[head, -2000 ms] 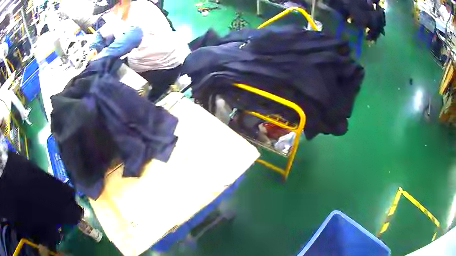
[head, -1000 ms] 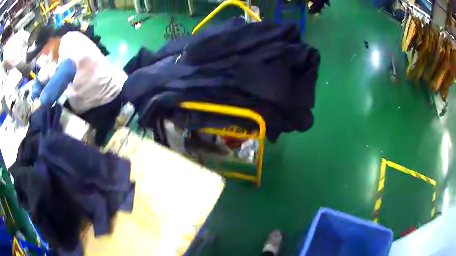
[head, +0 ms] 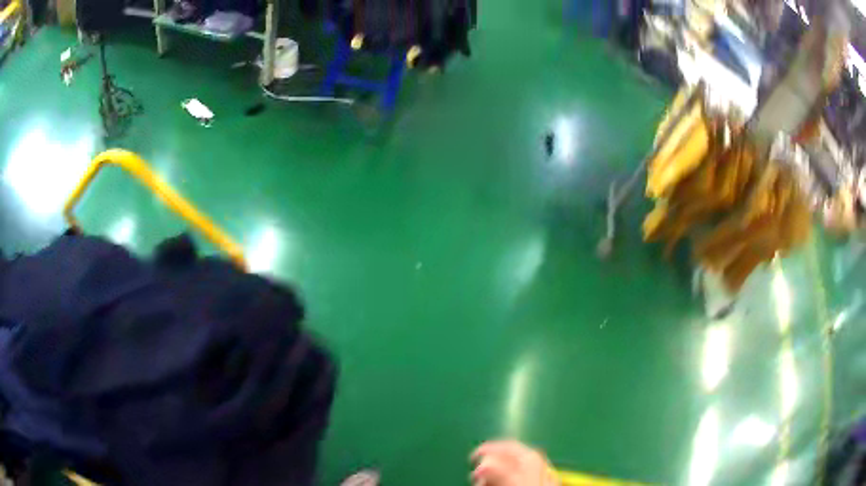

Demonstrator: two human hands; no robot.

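A large heap of dark navy garments fills the lower left, on a trolley whose yellow tubular hoop shows behind it. My right hand is small, blurred and cut off by the bottom edge, right of centre, with bare fingers towards the left. A yellow bar shows just right of it; whether the hand touches or grips the bar cannot be told. My left hand is out of the picture.
Brown-yellow hanging pieces are at the right. A blue stand under dark clothes and a white roll or bucket are at the back. A shoe tip shows at the bottom edge. Green floor lies between.
The view has moved forward and to the right. The worktable, seated person and blue crate have left the picture. The garment heap is nearer at the lower left. My right hand has appeared.
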